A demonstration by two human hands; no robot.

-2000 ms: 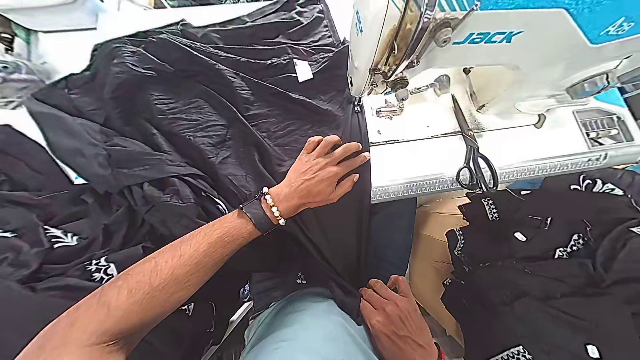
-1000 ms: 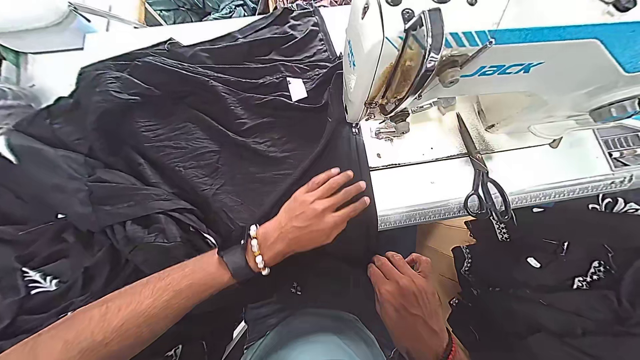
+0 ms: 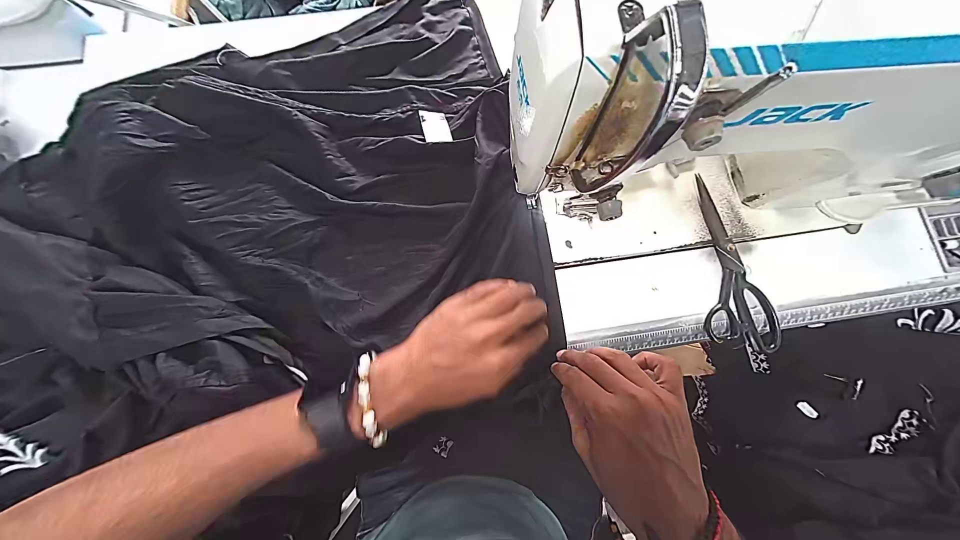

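A black fabric garment (image 3: 360,232) covers the left of the table, its right edge running under the needle area of a white Jack sewing machine (image 3: 750,97). My left hand (image 3: 469,341), with a beaded bracelet and black band at the wrist, rests on the cloth near that edge, fingers curled and slightly blurred; whether it grips cloth I cannot tell. Lower right of it, my right hand (image 3: 626,420) pinches the cloth's edge between thumb and fingers at the table's front. A small white tag (image 3: 436,127) shows on the garment.
Black-handled scissors (image 3: 731,277) lie on the machine bed, right of the needle, their handles over the measuring scale (image 3: 825,309) along the front edge. More black cloth with white patterns (image 3: 825,465) hangs or lies at the lower right.
My right hand has moved up along the cloth's edge, closer to the table's front. The fingers of my left hand, spread before, are now curled. The view has shifted closer to the machine.
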